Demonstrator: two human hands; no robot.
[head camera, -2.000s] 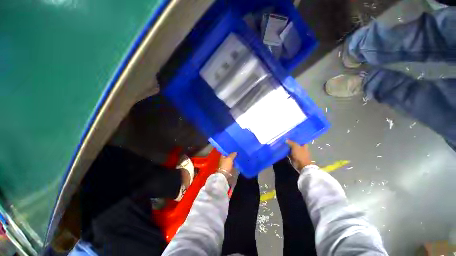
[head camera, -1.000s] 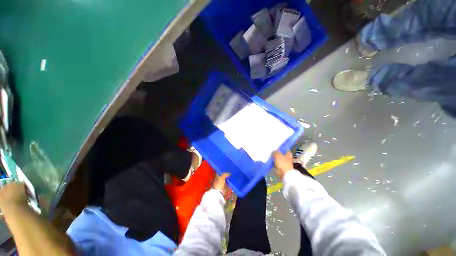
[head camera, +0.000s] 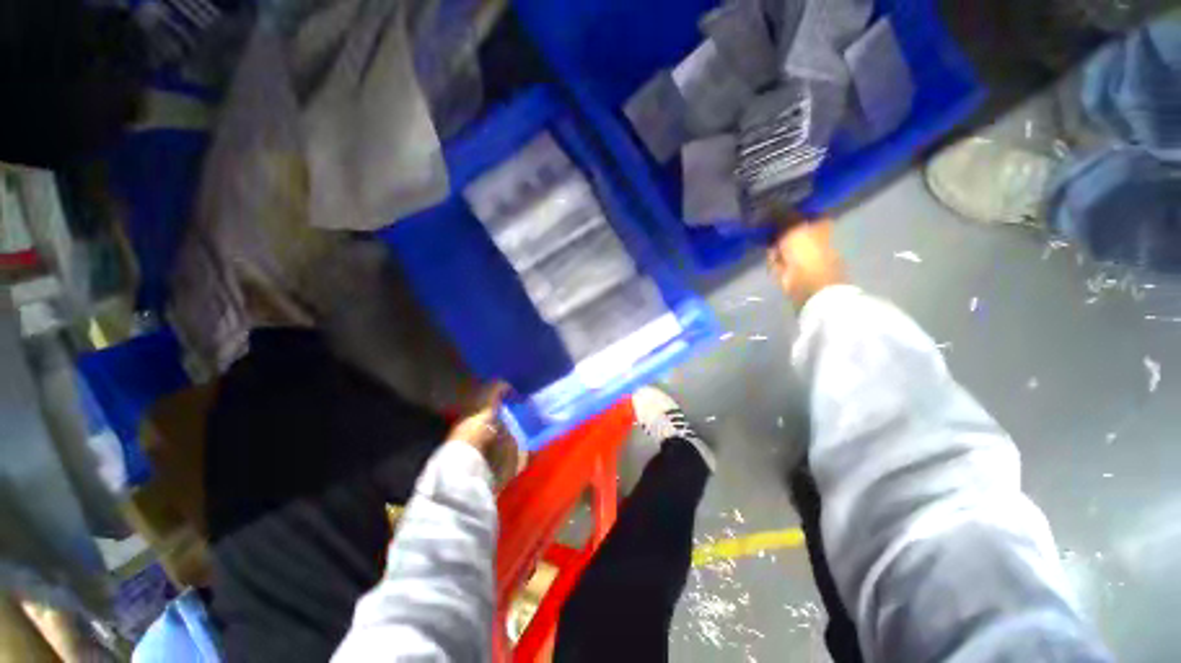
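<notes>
A blue bin (head camera: 453, 292) stands low under the bench side, with white and grey flat pieces (head camera: 570, 246) in a row inside. My left hand (head camera: 486, 425) holds its near left corner. A second blue bin (head camera: 848, 194) lies beyond it to the right, with a loose heap of grey-white flat pieces (head camera: 712, 84), one striped. My right hand (head camera: 806, 259) is off the first bin, with its fingers over the near rim of the second bin. The fingertips are blurred and partly hidden.
A red stool (head camera: 551, 486) stands just below the first bin. A person's dark-clothed leg (head camera: 311, 492) is close on the left. Another person's shoe (head camera: 991, 179) is at the upper right. Pale sheets (head camera: 369, 130) hang or stand at the upper left. A yellow line (head camera: 751, 547) marks the floor.
My right hand has let go of the first bin and moved up and right to the second bin's rim. The first bin has moved left, further under the bench side. The view has dipped below the green top.
</notes>
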